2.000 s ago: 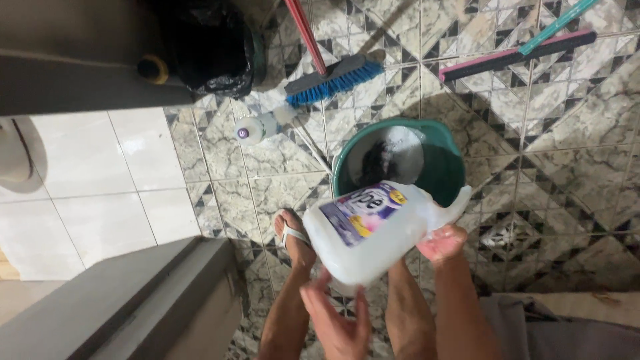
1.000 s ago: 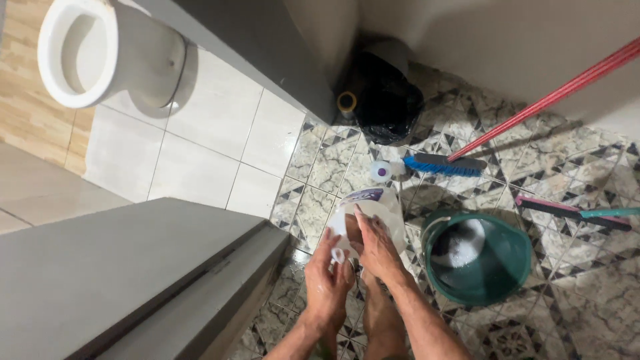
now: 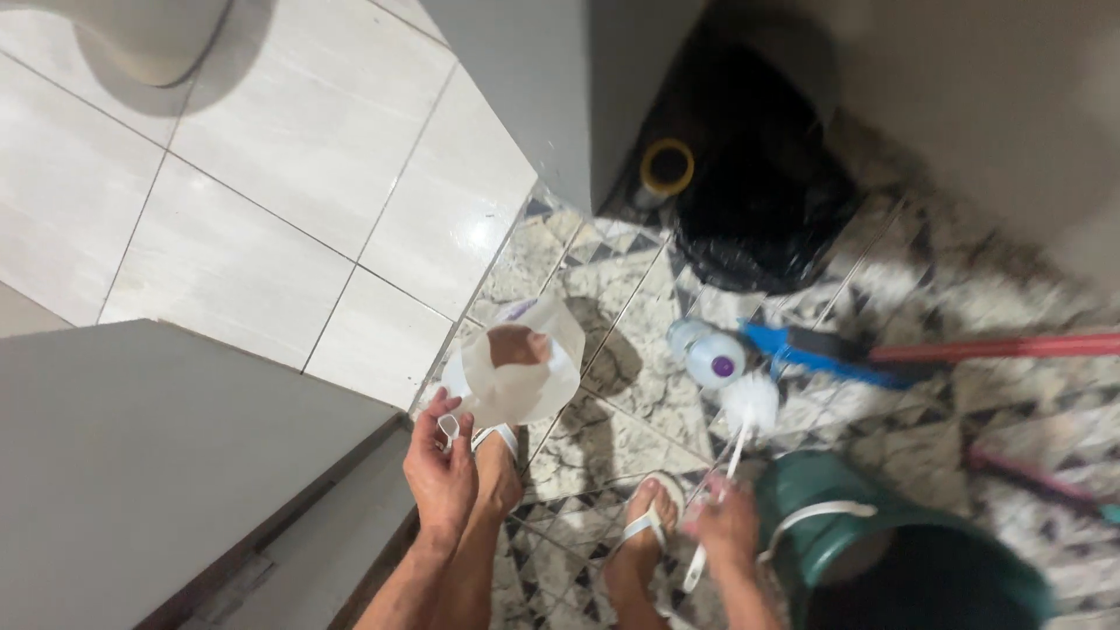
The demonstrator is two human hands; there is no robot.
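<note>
My left hand (image 3: 444, 464) grips the rim or handle side of a cut-open white plastic jug (image 3: 560, 372), whose open end faces up; whether it holds anything at the bottom cannot be told. At the lower right my right hand (image 3: 726, 525) is closed on the white handle of a toilet brush (image 3: 750, 404), its round white head pointing away from me. Just beyond the brush head a clear bottle with a purple cap (image 3: 707, 354) lies or stands on the floor. The green bucket (image 3: 831, 499), with its white handle, is right beside my right hand.
A black-bagged bin (image 3: 752, 201) stands by the wall, with a yellow-rimmed container (image 3: 668, 166) beside it. A blue-bristled broom (image 3: 822, 354) with a red handle lies right, a pink-edged squeegee (image 3: 1032, 477) farther right. Grey panels (image 3: 175, 455) flank the white-tiled floor; a toilet base (image 3: 157, 35) is upper left.
My right hand has left the jug and taken hold of the toilet brush. The jug stays with my left hand. The view has shifted.
</note>
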